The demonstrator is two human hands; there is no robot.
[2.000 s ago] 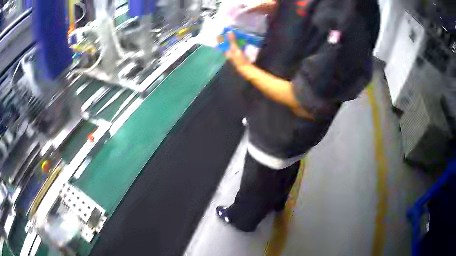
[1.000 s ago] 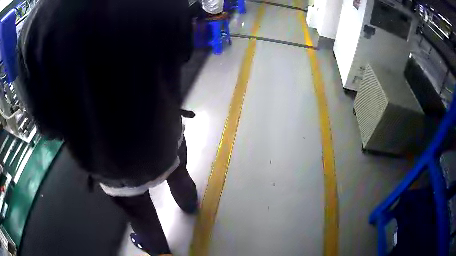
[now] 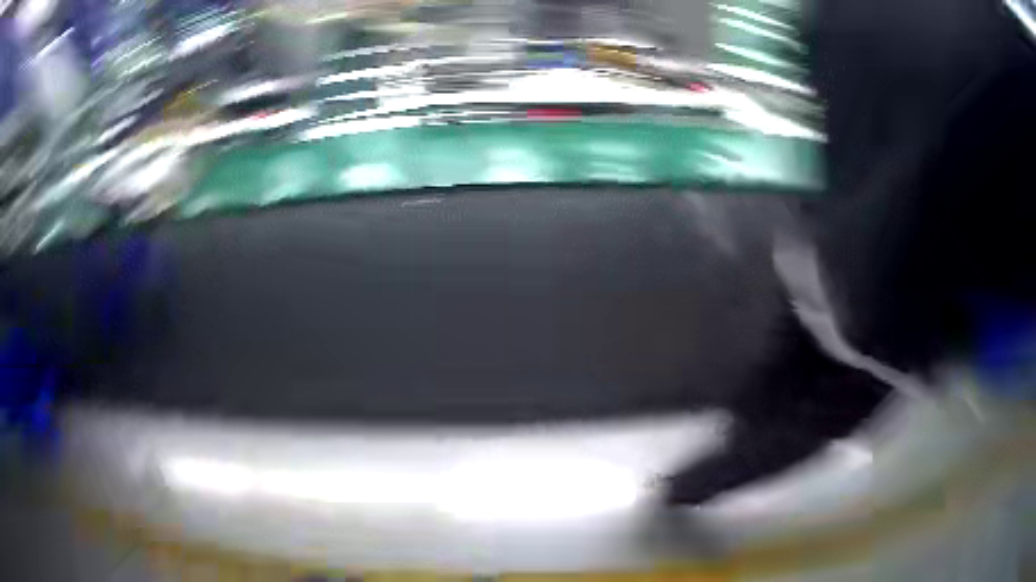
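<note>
The head view is strongly blurred. Neither of my hands is in the picture. Nearest in front of me is the green-topped line bench (image 3: 454,159), running across the upper part of the view. White rails (image 3: 545,91) with small red spots lie along its far side. Parts on the bench are too smeared to name.
A person in dark clothes (image 3: 943,171) stands at the right, partly cut off by the edge. A dark floor strip (image 3: 454,307) runs below the bench, then pale floor (image 3: 398,472) and a yellow line. Blurred blue shapes show at the left and right edges.
The view has swung from the aisle round to face the bench. The person, at the left one second ago, now shows at the right. The aisle and grey box have left the picture.
</note>
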